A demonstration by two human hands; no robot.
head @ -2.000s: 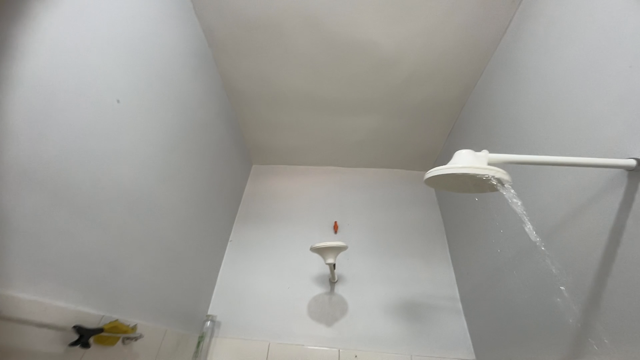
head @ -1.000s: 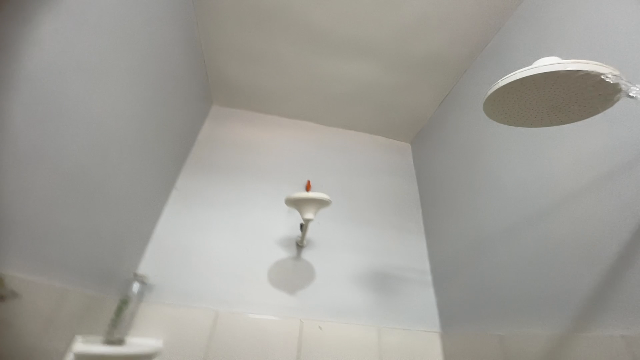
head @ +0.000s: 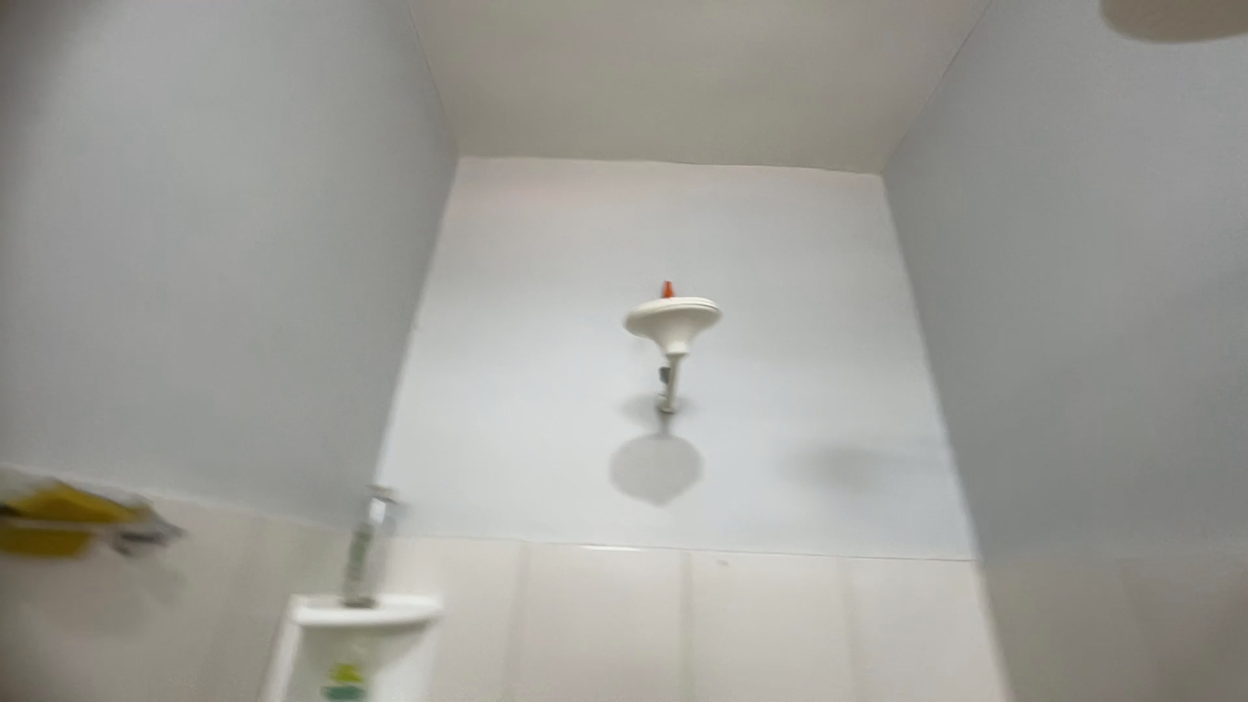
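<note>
Neither of my hands is in the head view. A white, funnel-shaped fixture (head: 673, 322) stands out from the far wall on a short stem, with its round shadow on the wall below it. Just above its rim shows a small orange piece (head: 668, 290). At the top right edge, only the lower part of the round shower head (head: 1175, 18) is visible; its arm is out of frame.
A white corner shelf (head: 366, 612) at lower left bears a blurred, upright bottle or tube (head: 366, 551), with a green and yellow item (head: 344, 681) below. On the left wall, something yellow (head: 63, 507) hangs at a metal bar. Pale tiles (head: 604, 624) line the lower walls.
The view has shifted strongly, so the shower head now lies mostly beyond the top right edge. Water ran from it in the earlier frames; none shows now. The corner shelf has come further into view.
</note>
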